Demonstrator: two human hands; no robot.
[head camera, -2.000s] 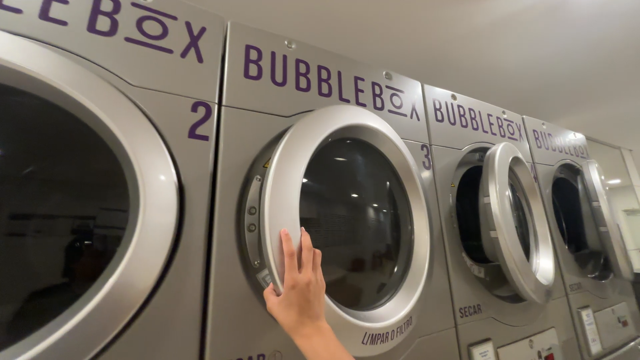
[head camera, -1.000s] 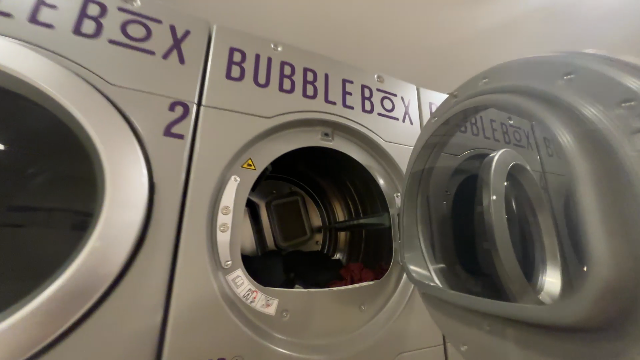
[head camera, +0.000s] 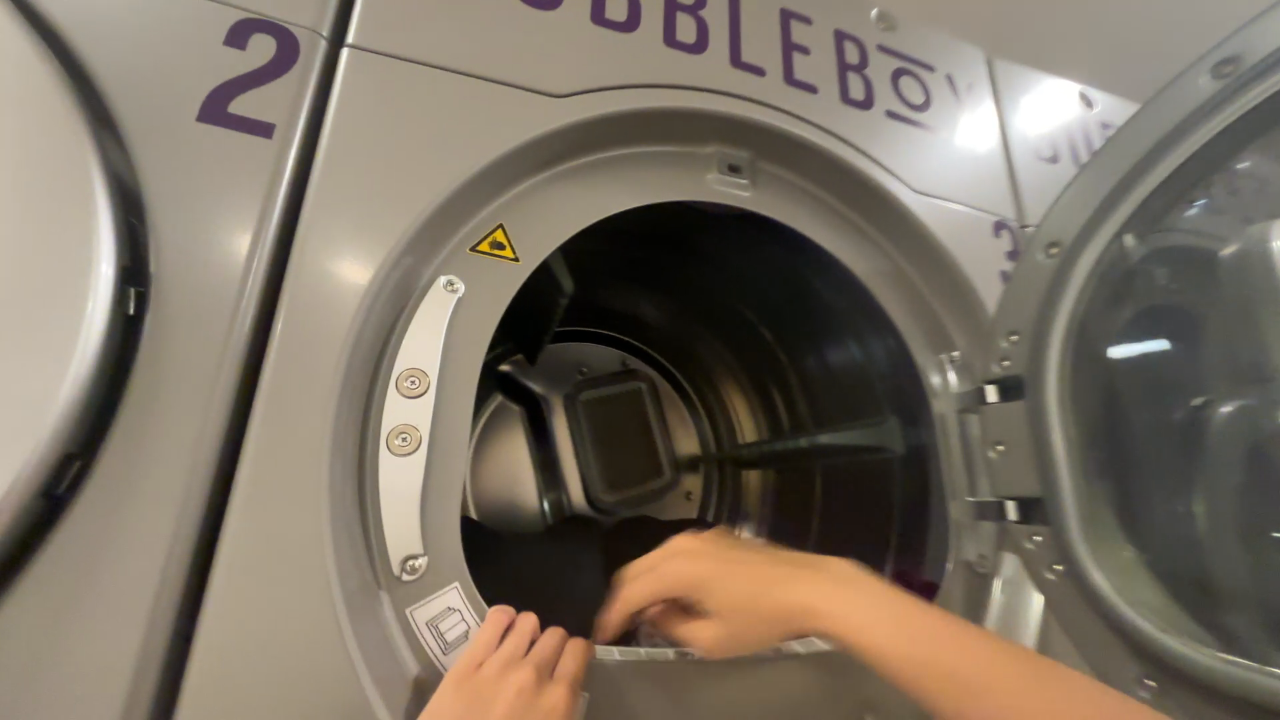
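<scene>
The round door of a silver dryer (head camera: 640, 150) stands open, showing its dark metal drum (head camera: 800, 330). Black cloth (head camera: 540, 565) lies at the bottom of the drum. My left hand (head camera: 525, 665) rests on the lower left rim of the opening, fingers bent over the edge. Reaching in from the right, my right hand (head camera: 700, 595) is just inside the lower rim, its fingers curled down beside the black cloth. It is slightly blurred, and whether it grips any cloth is hidden.
The open glass door (head camera: 1180, 380) hangs at the right on its hinges (head camera: 1000, 450). Another machine's round door (head camera: 50, 270) is at the far left. A metal latch plate (head camera: 408, 430) and a yellow warning sticker (head camera: 496, 243) sit left of the opening.
The dryer door, closed two seconds ago with a hand at its edge, is now swung out to the right. Both hands have come into view at the lower rim. The view is nearer the drum.
</scene>
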